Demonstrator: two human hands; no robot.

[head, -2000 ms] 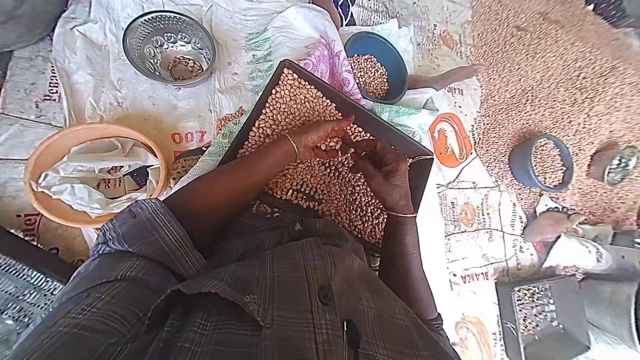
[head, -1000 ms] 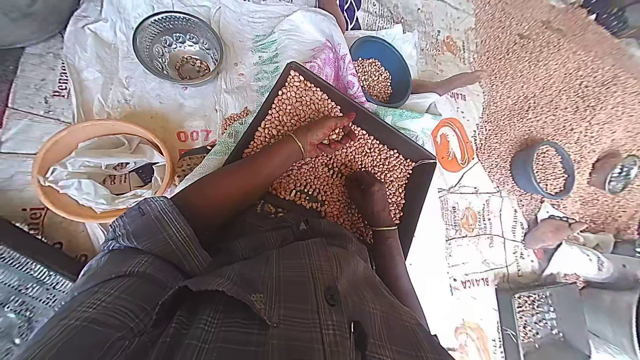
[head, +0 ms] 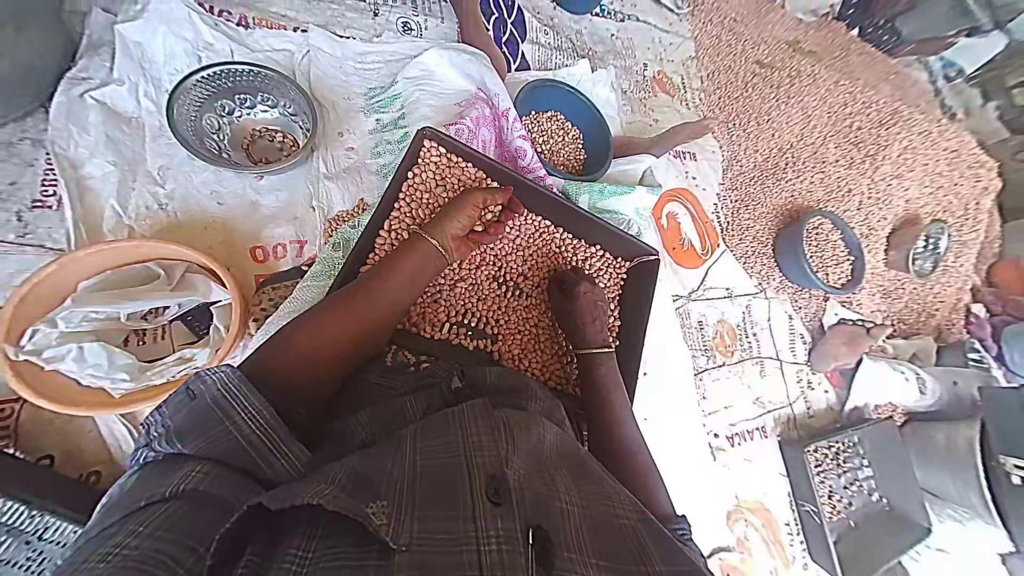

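Note:
A dark rectangular tray (head: 646, 320) full of shelled peanuts (head: 512, 276) lies tilted across my lap. Over its upper middle is my left hand (head: 480, 220), palm up, its fingers curled around a few pale peanuts. My right hand (head: 580, 308) rests palm down on the peanuts near the tray's right side; its fingers point into them, and whether it holds any is hidden. Each wrist wears a thin bangle. Some darker pieces and pale peanuts lie at the tray's near edge.
A blue bowl of peanuts (head: 592, 120) stands just beyond the tray. To the left are a metal colander (head: 180, 120) and an orange basin (head: 16, 320) holding white sacking. A large peanut heap (head: 832, 120), a blue-grey bucket (head: 788, 260) and a dark tray (head: 888, 480) lie right, near other people's limbs.
My right hand was up against my left hand two seconds ago; it has moved down and right onto the peanuts. My left hand has stayed over the tray.

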